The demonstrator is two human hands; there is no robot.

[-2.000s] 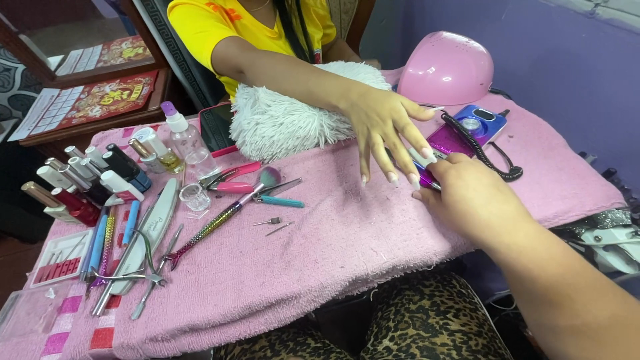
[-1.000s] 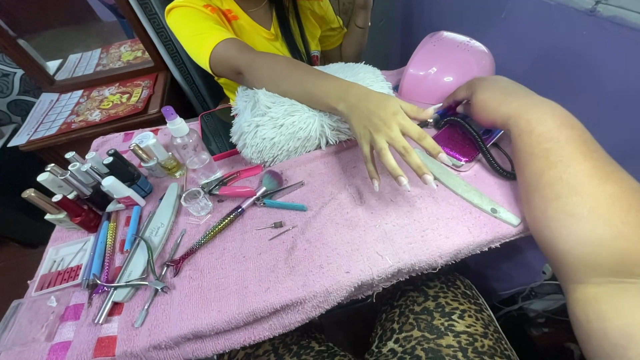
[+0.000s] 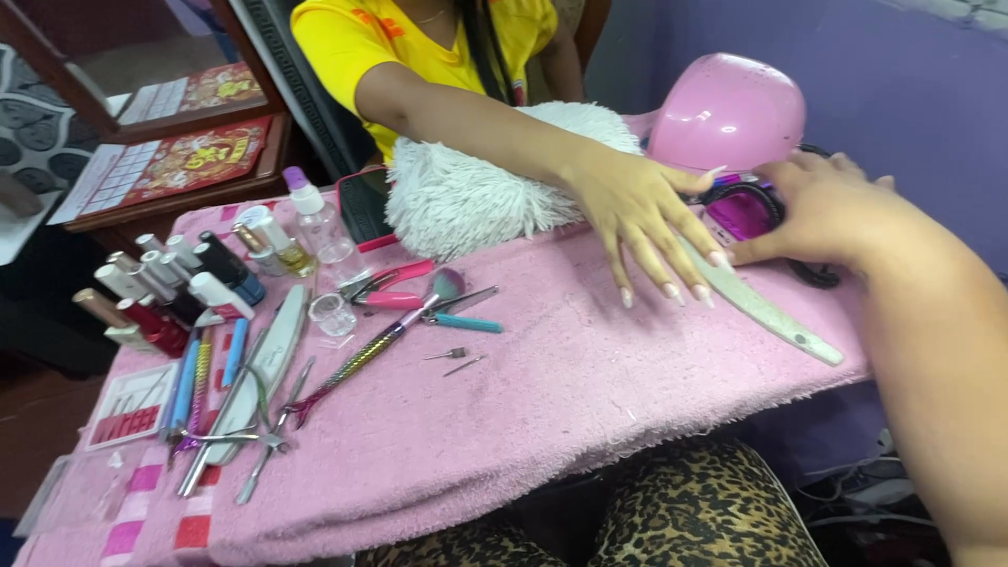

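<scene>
My right hand point(image 3: 823, 209) reaches in from the right, fingers spread over a purple device point(image 3: 740, 213) with a black coiled cord point(image 3: 815, 274); whether it grips anything there is hidden. My left hand is out of view. Beside my right hand, a seated person's hand point(image 3: 650, 216) lies spread, palm down, with long pale nails, its forearm across a white fluffy cushion point(image 3: 480, 193). A grey curved nail file point(image 3: 764, 311) lies on the pink towel, its far end beneath that person's fingers. Behind the device stands a glossy pink domed lamp point(image 3: 728, 110).
Nail polish bottles point(image 3: 161, 295) and a spray bottle point(image 3: 323, 228) stand at the left. Pink-handled nippers point(image 3: 390, 299), a brush point(image 3: 370, 346), metal cuticle tools point(image 3: 252, 433), another file point(image 3: 276, 362) and small drill bits point(image 3: 457, 353) lie on the towel point(image 3: 551, 394). A purple wall rises at the right.
My right hand has moved from near the other person's fingertips to the purple device. The grey nail file, in plain sight on the towel one second ago, still lies there.
</scene>
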